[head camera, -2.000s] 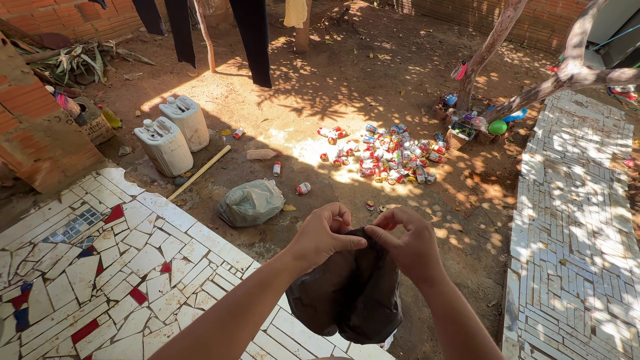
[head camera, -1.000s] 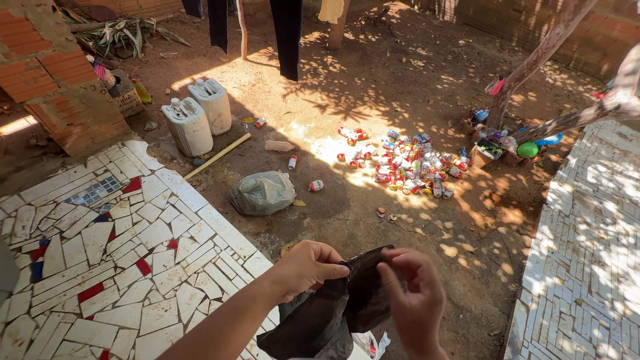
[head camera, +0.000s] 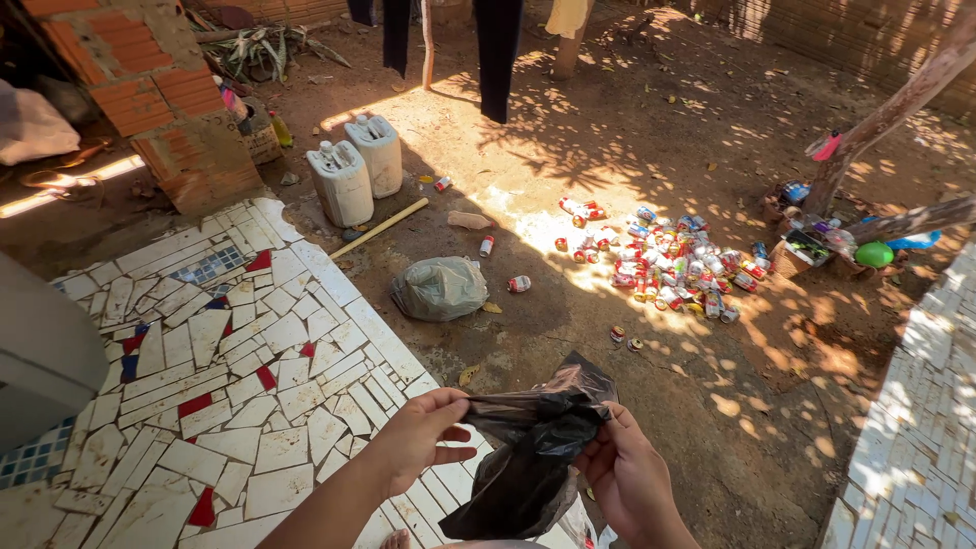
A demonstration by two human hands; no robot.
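A thin black plastic bag [head camera: 534, 457] is stretched between my two hands at the bottom middle of the head view. My left hand [head camera: 423, 435] pinches the bag's upper left edge between thumb and forefinger, its other fingers spread below. On the bag's right side, my right hand [head camera: 621, 465] grips the plastic near the top. The bag hangs crumpled below the hands. Beneath it, part of a whitish plastic bag [head camera: 583, 526] shows. Farther off, a heap of crushed drink cans [head camera: 679, 263] lies on the dirt ground, and a tied greenish-grey plastic bag [head camera: 440, 290] sits nearer.
Two white plastic jerrycans [head camera: 341, 183] stand by a yellowish pole [head camera: 381, 227] on the ground. Broken-tile paving [head camera: 282, 427] lies at left, with another tiled strip [head camera: 915, 396] at right. Tree trunks [head camera: 884, 114] lean beside potted clutter. Dark clothes [head camera: 497, 57] hang at the top.
The black bag, earlier held at its top with my hands close together, is now stretched sideways between them. My hands have moved apart.
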